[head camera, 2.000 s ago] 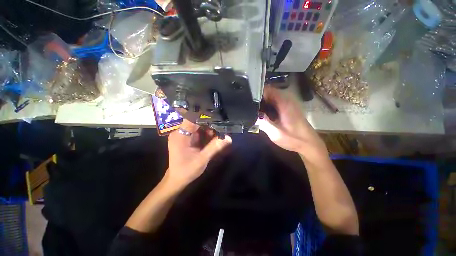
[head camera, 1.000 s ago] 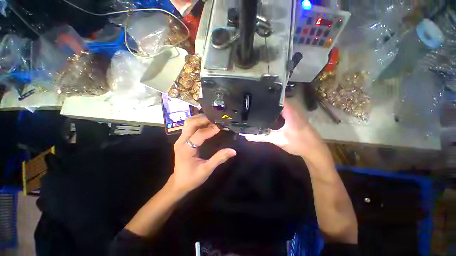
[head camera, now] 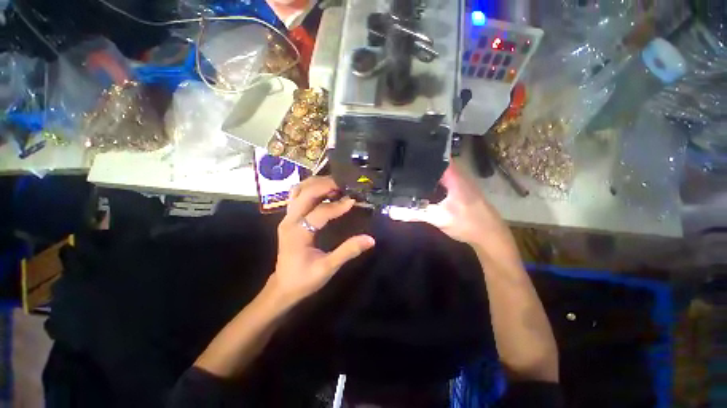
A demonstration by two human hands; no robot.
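Observation:
The grey button-sewing machine (head camera: 391,151) stands in the centre, its black front cover facing me. Black garment cloth (head camera: 383,287) lies over my lap and up to the clamp area (head camera: 387,209). My left hand (head camera: 307,247), with a ring, is left of the clamp, thumb and index finger apart, fingertips near the head's lower edge. My right hand (head camera: 458,211) is right of the clamp, its lit fingers pointing in; part of it is behind the head, and its grip is unclear. A pale tray (head camera: 259,115) holds gold buttons (head camera: 303,127) left of the head.
A phone with lit screen (head camera: 277,179) lies below the tray. Bags of gold buttons stand at left (head camera: 123,119) and right (head camera: 542,151). The control panel (head camera: 498,56) is right of the machine. A blue-rimmed crate (head camera: 662,319) with dark cloth is at lower right. Someone's face partly shows at top.
My left hand has opened its thumb away from the clamp since the earliest frame. The view has shifted, bringing the button tray into sight. Between the last two frames my hands barely move.

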